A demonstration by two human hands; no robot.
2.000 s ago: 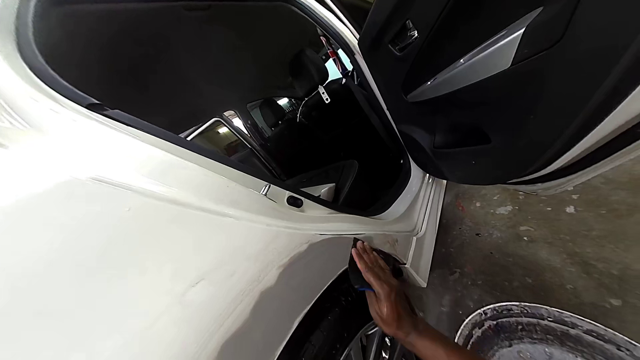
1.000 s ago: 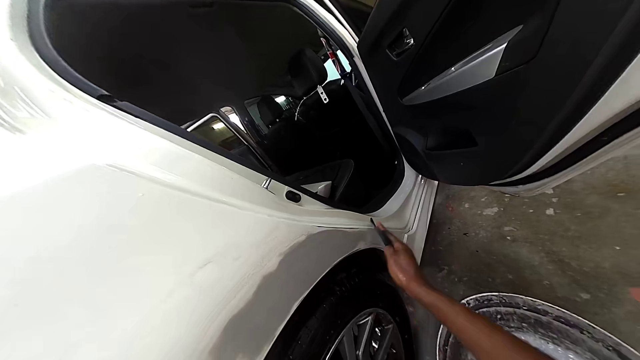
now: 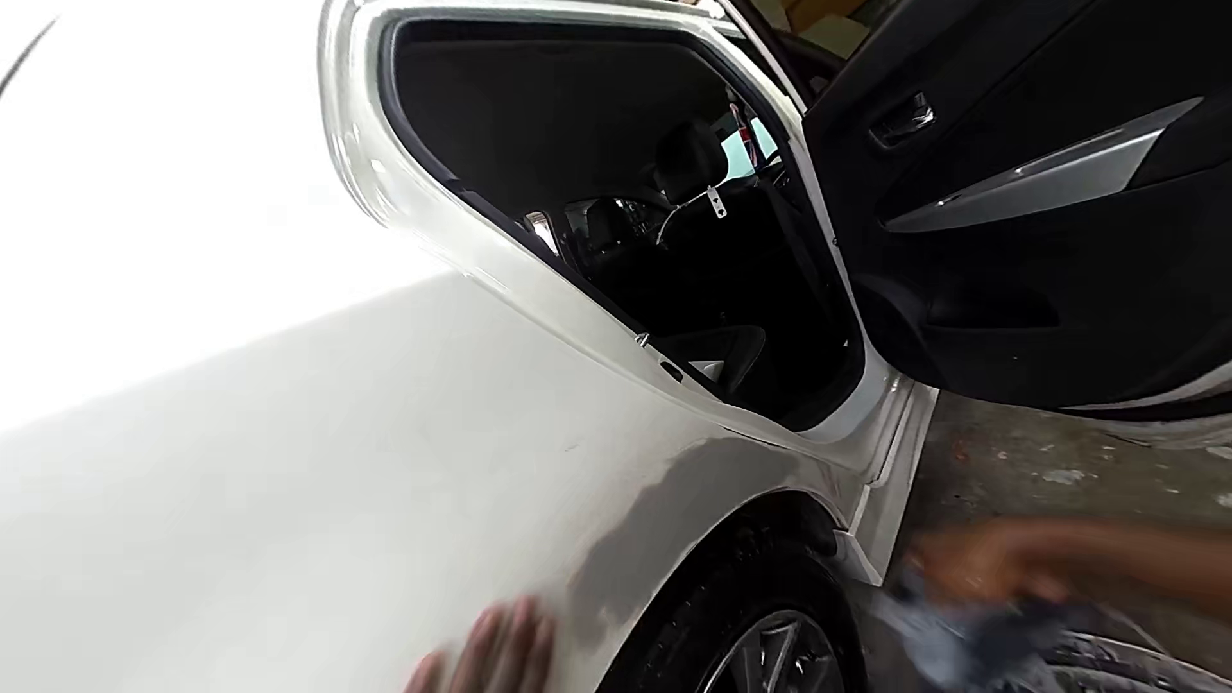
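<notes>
At the bottom edge, the blurred fingers of my left hand rest on or just over the white rear fender of a car, left of a dull grey patch that borders the wheel arch. My right hand, also blurred by motion, is at the lower right, beyond the wheel, with a greyish-blue cloth-like thing hanging below its fingers. That hand is over the rim of a bucket or tub, clear of the car body.
The rear car door stands wide at the right, its black inner panel facing me. Below the door opening runs the sill. A tyre with a spoked wheel sits in the arch. The concrete floor is stained.
My right hand has left the fender edge by the door opening and is now over the tub with the cloth-like thing. My left hand has come into view. The view has shifted.
</notes>
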